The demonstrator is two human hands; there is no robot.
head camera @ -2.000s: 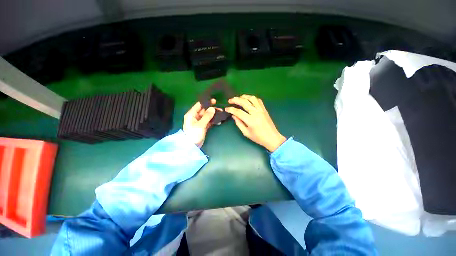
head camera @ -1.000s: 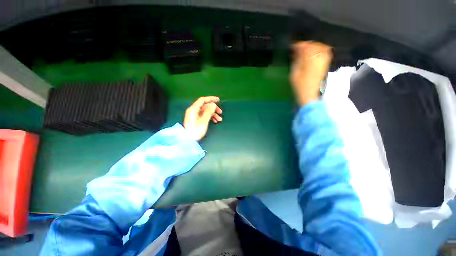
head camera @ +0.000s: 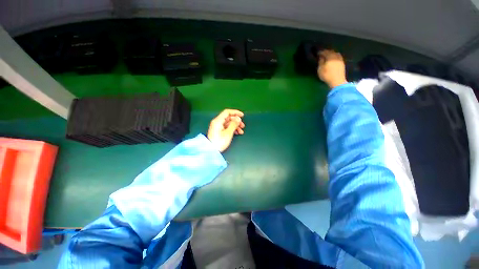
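My right hand (head camera: pixel 332 67) reaches to the back right and its fingers are at a dark box (head camera: pixel 308 57) on the green belt. The fingertips are partly lost against the black, so I cannot tell whether they grip it. My left hand (head camera: pixel 226 128) rests over the green ledge with loosely curled fingers and nothing visible in it. A black box base (head camera: pixel 229 59) with a round opening stands on the belt beside a black box with small lettering (head camera: pixel 261 59).
A row of black inserts (head camera: pixel 126 118) stands on edge at the left. A red-orange tray (head camera: pixel 44 178) is at the far left. A black foam sheet (head camera: pixel 436 152) lies in white wrapping (head camera: pixel 415 210) at the right. More boxes (head camera: pixel 181 63) stand along the green belt (head camera: pixel 262 94).
My right hand has left my left hand and moved to the dark box at the back right. The black insert both hands held is no longer seen between them. The boxes have shifted along the belt.
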